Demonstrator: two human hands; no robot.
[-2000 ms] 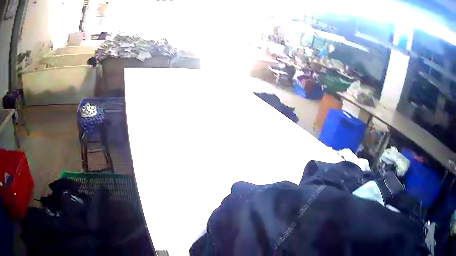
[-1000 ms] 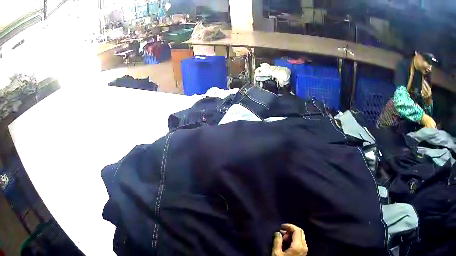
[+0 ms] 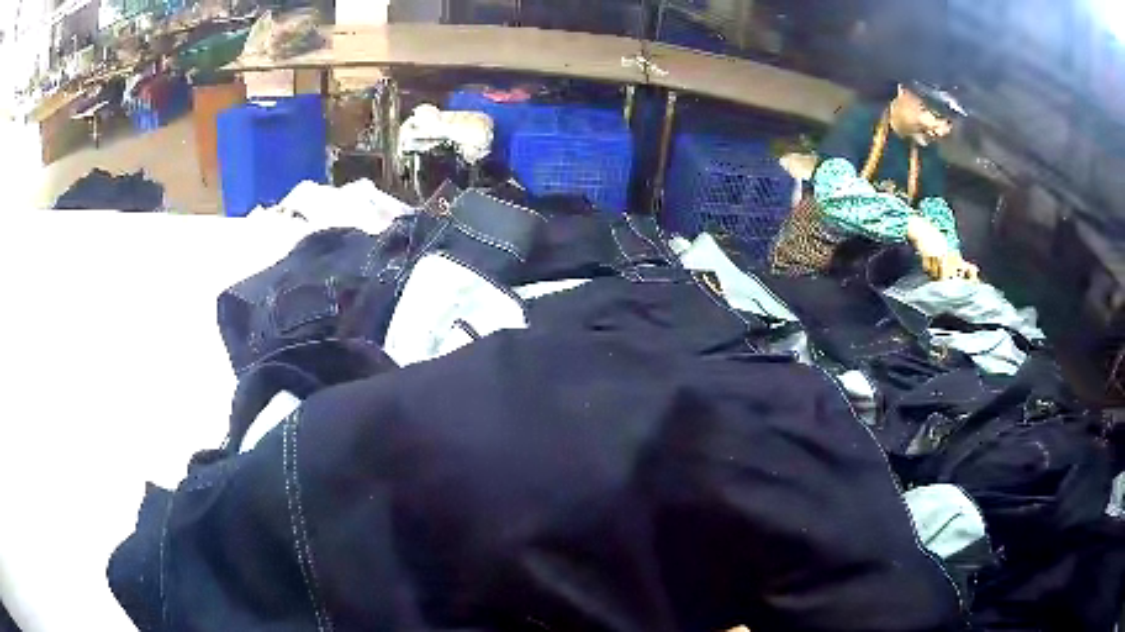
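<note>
A large dark navy denim garment lies spread over the near table, with a double pale topstitched seam down its left part and a stitched edge on its right. Behind it are more navy garments with pale inner sides and a stitched band. Only a tiny skin-coloured sliver, probably my right hand, shows at the bottom edge; its fingers and anything in it are hidden. My left hand is not in view.
The white tabletop glares at the left. A heap of navy and pale garments covers the right side. Across it, a person in a dark cap and teal patterned sleeves handles a garment. Blue crates stand under a long table behind.
The view has swung right from the white table and floor crates to the garments. The hand visible a second ago has dropped almost out of the bottom edge.
</note>
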